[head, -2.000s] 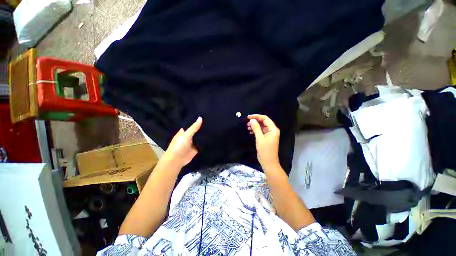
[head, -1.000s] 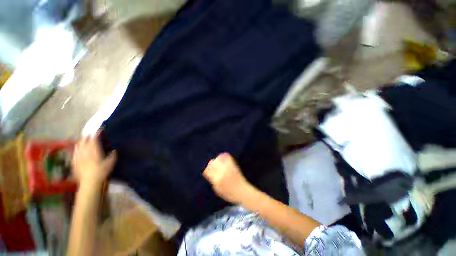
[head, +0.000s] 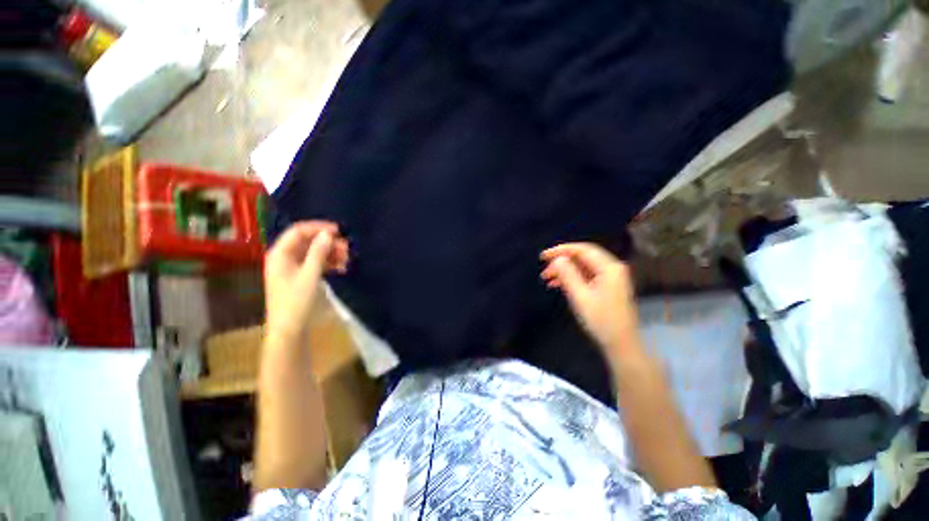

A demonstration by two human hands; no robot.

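Note:
A large navy-black garment (head: 458,193) lies across the lap and reaches to the top edge of the view. White edges show under it at the left and right. My left hand (head: 303,267) is over the garment's left edge, with thumb and fingertips pinched together. My right hand (head: 594,288) is over the garment's right part, with its thumb and fingertips close together. Both hands are somewhat blurred. No needle or thread can be made out, and I cannot tell whether either hand holds something small. No pale button shows on the cloth.
A red and green plastic stool (head: 194,216) with a wooden slab stands at left. Below it are a cardboard carton (head: 232,361) and a white table (head: 112,427) with small dark pieces. At right lie a flat white packet (head: 698,356) and white cut pieces (head: 840,305) on dark cloth.
My left hand moved out to the garment's left edge and closed its fingertips. My right hand moved left, then back right. The pale dot seen on the cloth earlier no longer shows.

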